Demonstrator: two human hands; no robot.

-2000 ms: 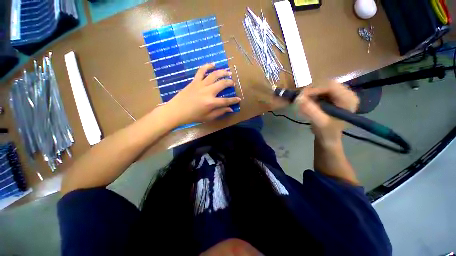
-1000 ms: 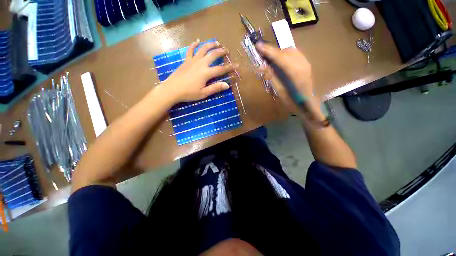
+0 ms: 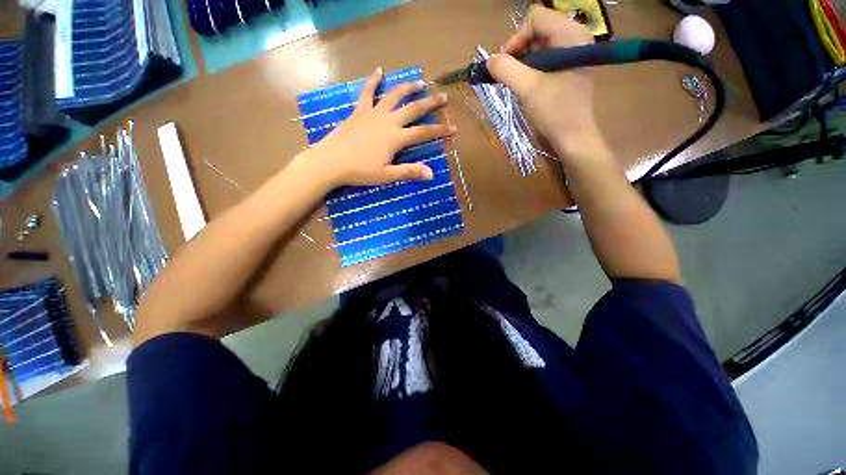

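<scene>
A blue solar cell group [image 3: 399, 218] with pale lines and thin ribbons lies on the brown bench. My left hand [image 3: 385, 139] lies flat on its upper half, fingers spread, pressing on it and holding nothing. My right hand [image 3: 547, 79] holds the soldering iron [image 3: 482, 70], its tip pointing left at the cells' upper right edge, close to my left fingertips. Whether the tip touches is unclear. A loose pile of thin ribbon [image 3: 510, 130] lies right of the cells, partly below the iron.
Long silver ribbon [image 3: 107, 223] and a white strip [image 3: 181, 181] lie left. Striped cell stacks [image 3: 111, 56] stand far left; dark cells [image 3: 227, 11] rest on the teal mat [image 3: 269, 37]. A yellow sponge stand [image 3: 589, 14], white ball [image 3: 694, 34] and black pouch [image 3: 770, 60] are right.
My left hand first moved up the cells, then stayed there. The cell group now sits lower. The iron swung from the right over the ribbon pile to the cells' upper right edge.
</scene>
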